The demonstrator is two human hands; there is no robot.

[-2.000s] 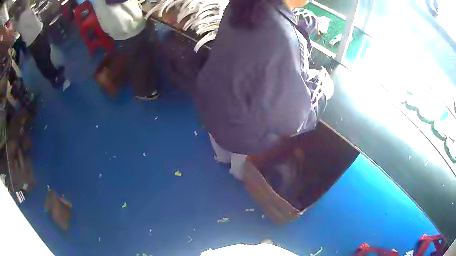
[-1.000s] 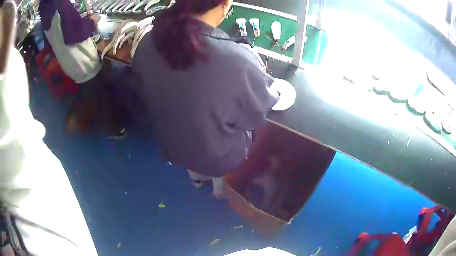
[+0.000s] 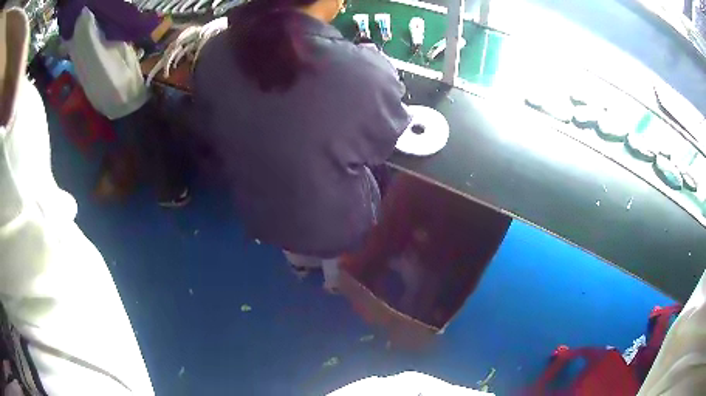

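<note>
My left sleeve runs up the left edge, and a sliver of what looks like my left hand (image 3: 11, 66) shows at its top, cut off by the frame; its grip cannot be told. My right hand is out of the picture; only a white sleeve shows at the lower right. Nearest in front, an open brown carton (image 3: 387, 313) stands on the blue floor beside the black bench (image 3: 534, 186). Its inside is dark, with a pale blurred patch. A flat white roll with a dark centre hole (image 3: 435, 131) lies on the bench edge.
A person in a grey-purple jacket (image 3: 286, 147) is at the bench, left of the carton. Another person (image 3: 108, 69) is farther left, near curved white pieces (image 3: 186, 48). White housings (image 3: 611, 124) lie in a row on the green belt. Red stools (image 3: 588, 375) stand lower right.
The view has swung right and steadied, so the person and carton sit farther left. My left sleeve has come into view. The white roll now shows more fully beside the person's arm.
</note>
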